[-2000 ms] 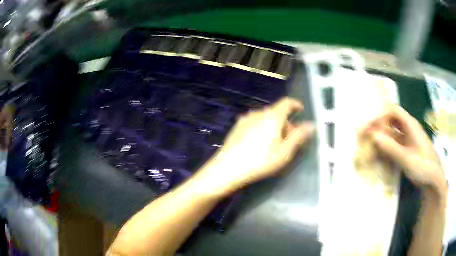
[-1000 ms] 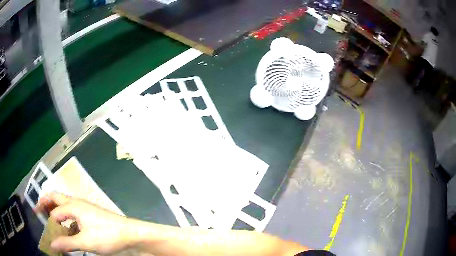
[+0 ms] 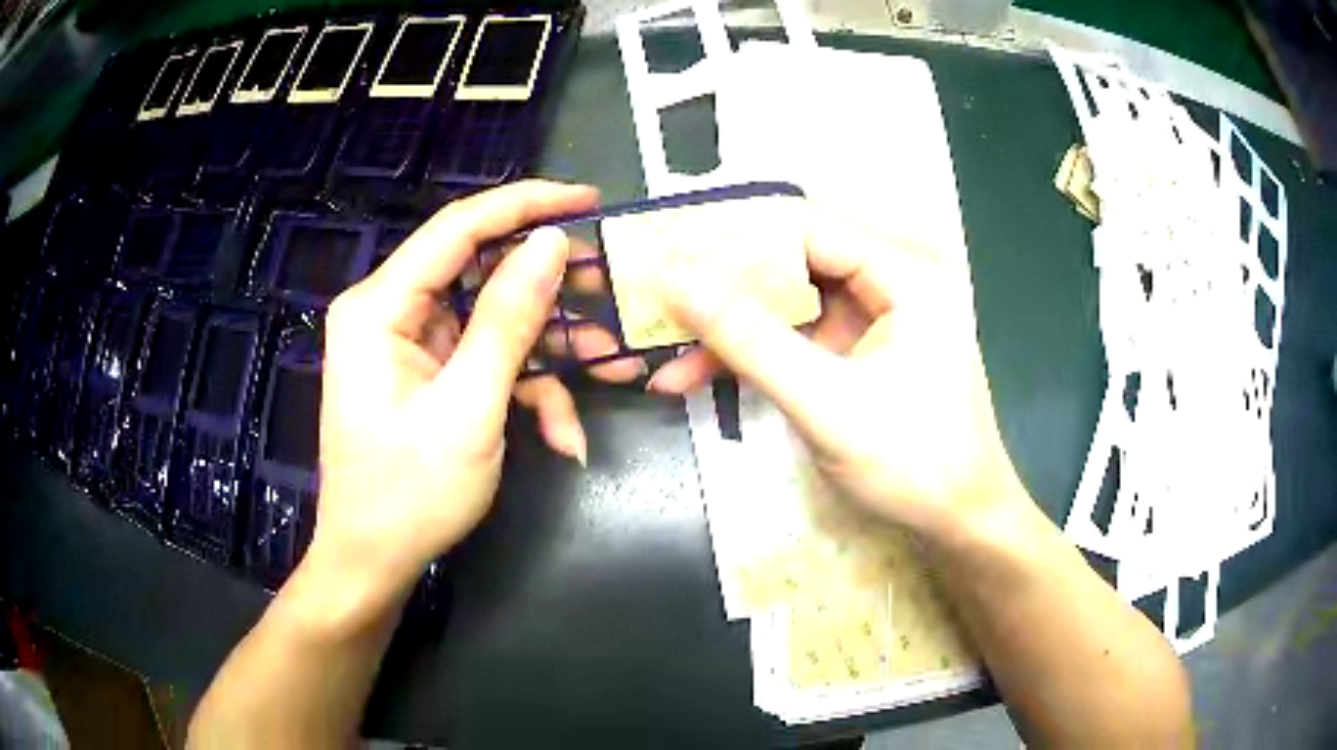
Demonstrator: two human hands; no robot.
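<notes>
A dark phone front housing (image 3: 571,268) is held up above the bench. My left hand (image 3: 440,344) grips its keypad end, thumb on top, fingers showing through the openings. A tan adhesive piece (image 3: 689,249) covers its window end. My right hand (image 3: 865,359) holds that end, thumb on the adhesive piece, fingers behind. The adhesive sheet stack (image 3: 851,623) lies under my right hand and forearm, with white frame strips and tan rectangles. The blister tray (image 3: 191,279) at left holds dark housings; the top row shows cream outlines around the windows (image 3: 506,56).
Tangled white waste liners (image 3: 1173,322) lie at the right, with a small tan scrap (image 3: 1076,182) at their left edge. A pale metal rail (image 3: 1056,37) runs along the back. A brown box (image 3: 96,703) is at the lower left.
The view has swung back from the fan and floor to the bench. Both hands now hold a housing with an adhesive piece; two seconds ago they were apart over the tray and sheets.
</notes>
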